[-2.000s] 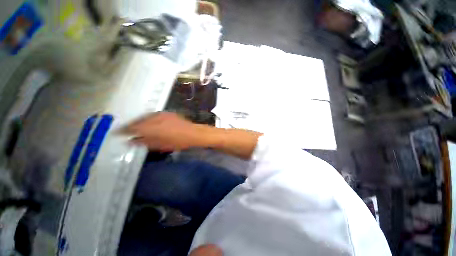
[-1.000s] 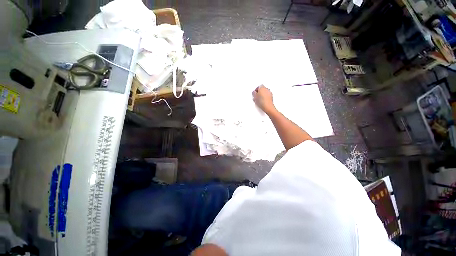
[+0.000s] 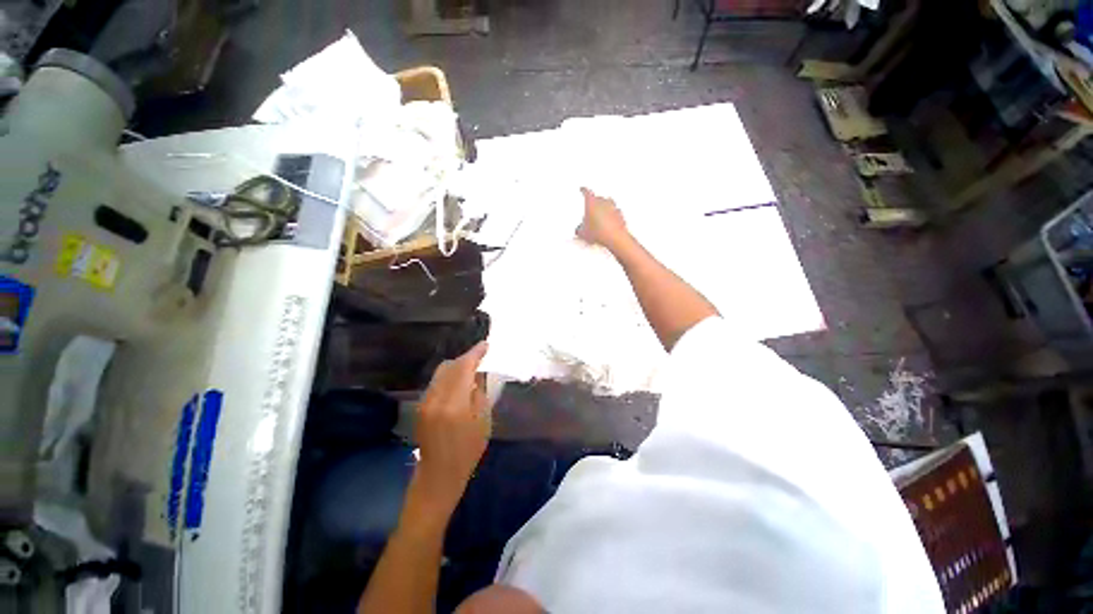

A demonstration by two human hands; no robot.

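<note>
White cut cloth pieces (image 3: 707, 156) lie in a flat, overlapping layer to the right of the sewing table. My right hand (image 3: 603, 222) rests on the upper middle of the cloth with its fingers bent; the bright cloth hides whether they grip it. My left hand (image 3: 456, 402) is at the near left corner of the cloth, with fingers and thumb closed on its edge.
The cream sewing machine (image 3: 60, 180) and white table (image 3: 258, 396) with blue marks are at left. Scissors (image 3: 258, 210) lie on a grey panel. A yellow-brown basket (image 3: 434, 84) holds crumpled white cloth. A brown-and-white chart (image 3: 959, 522) is at lower right.
My left hand has come into view at the cloth's near left corner. My right hand, which moved from the machine table to the cloth earlier, has shifted slightly left on it.
</note>
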